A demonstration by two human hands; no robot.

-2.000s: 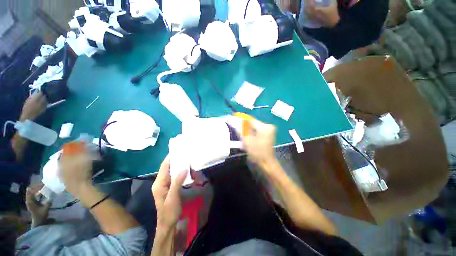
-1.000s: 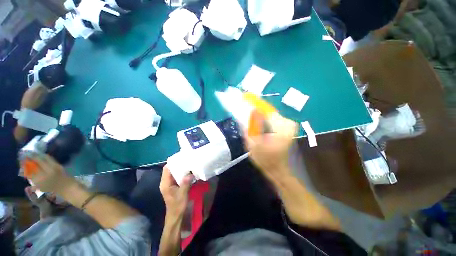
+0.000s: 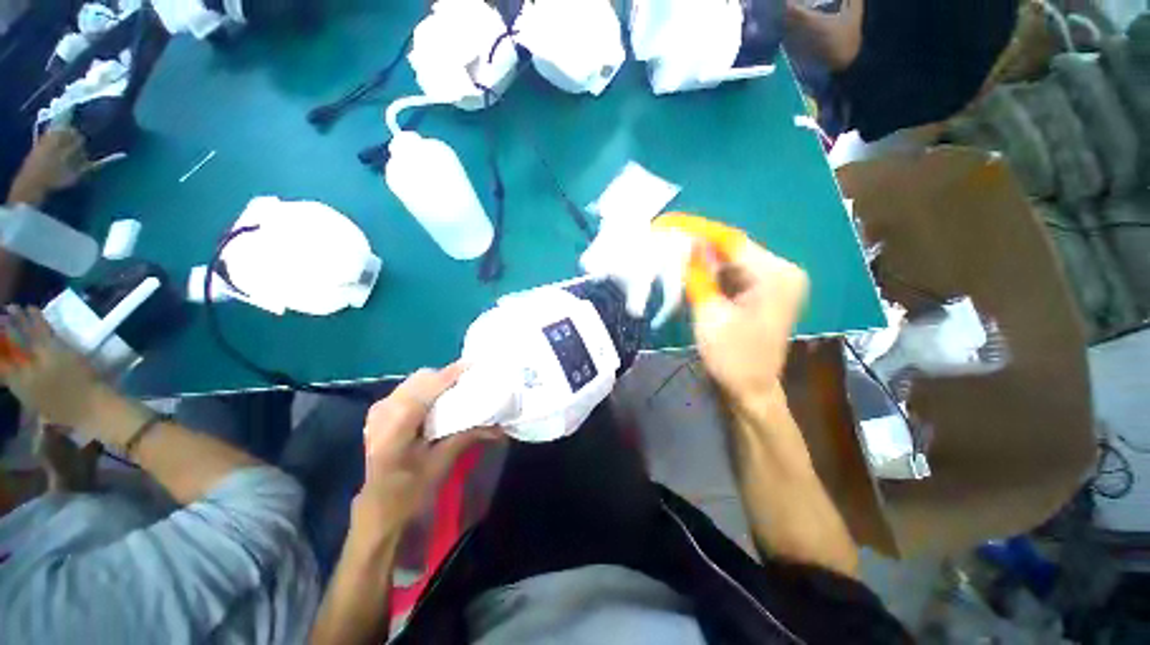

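Observation:
A white security camera (image 3: 536, 359) with a dark rectangular panel is held at the table's front edge, its dark end (image 3: 615, 315) pointing right. My left hand (image 3: 410, 435) grips its white end from the left. My right hand (image 3: 744, 309), with orange finger cots, holds a crumpled white wiping cloth (image 3: 631, 258) at the dark end; cloth and fingertips are blurred, so contact is not clear. A translucent wash bottle (image 3: 439, 195) lies behind the camera.
Another white unit (image 3: 300, 255) with a black cable lies left on the green table (image 3: 284, 151). More units (image 3: 574, 44) stand at the back. A neighbour's arm (image 3: 151, 441) works at the left. An open cardboard box (image 3: 1009, 416) with units stands right. A person's sleeve (image 3: 933, 63) shows behind.
The held camera has turned, and its panel now faces differently. My right hand with the cloth has moved slightly right. The neighbour's hand has shifted left in the picture.

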